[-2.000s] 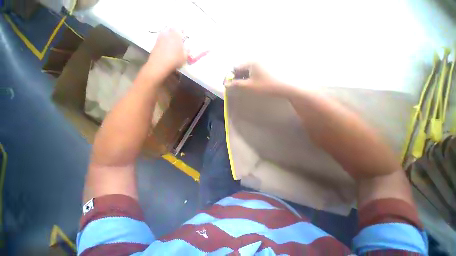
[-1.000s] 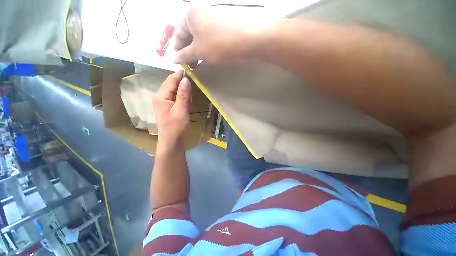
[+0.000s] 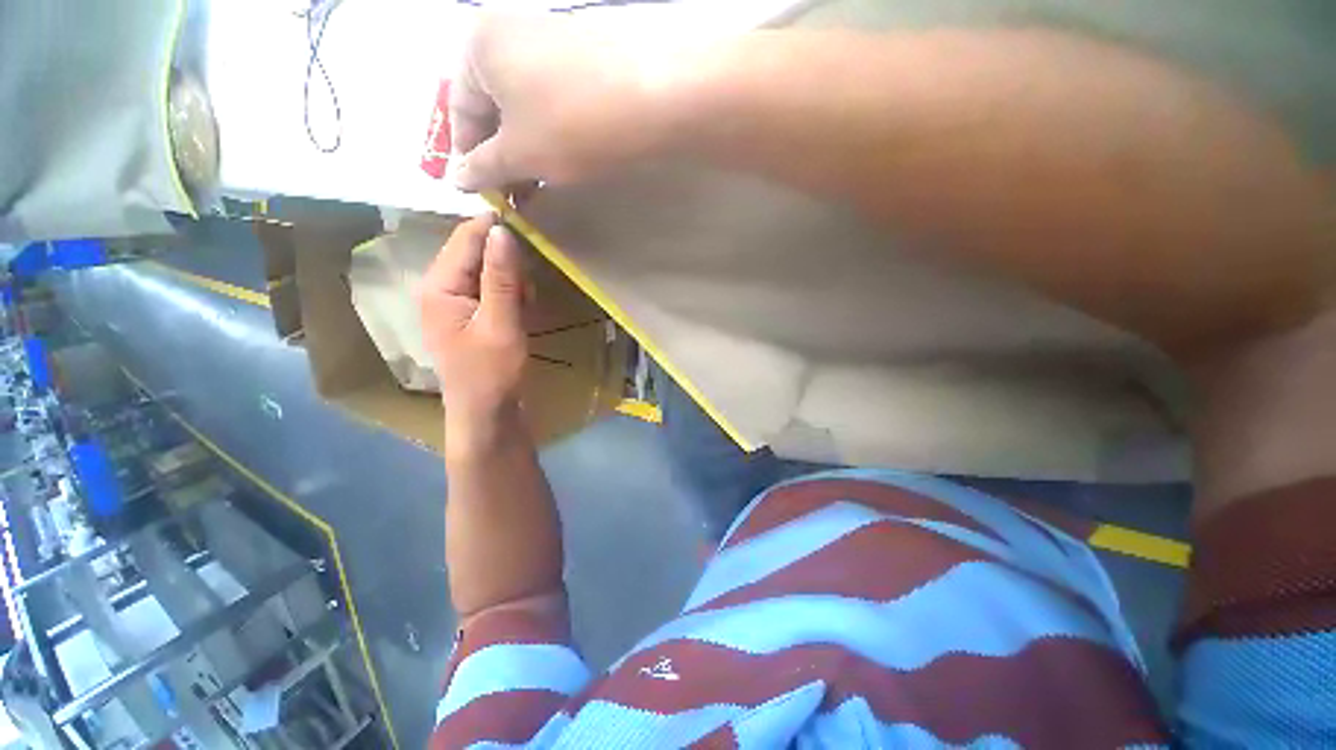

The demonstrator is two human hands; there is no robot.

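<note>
A beige-grey pouch (image 3: 879, 322) with yellow edge binding (image 3: 630, 322) hangs over the table edge towards my lap. My left hand is bare (image 3: 542, 110) and reaches in from the right, its fingertips pinching the pouch's yellow corner at the table edge. My right hand is bare (image 3: 481, 308) and comes from below, thumb and finger closed at the same corner, just under my left fingertips. What lies between the fingertips is too small to tell. A small red item (image 3: 437, 132) lies on the white table beside my left fingers.
A dark cord loop (image 3: 323, 88) lies on the white table (image 3: 264, 147). Grey fabric with yellow edging (image 3: 88, 132) is at the upper left. An open carton (image 3: 344, 359) with beige pieces stands below the table edge. Metal racks (image 3: 205, 630) stand at the lower left.
My right hand has come from over the table to the pouch corner, where my left hand also is. The view has turned and moved closer. Over the last second both hands stay at the corner.
</note>
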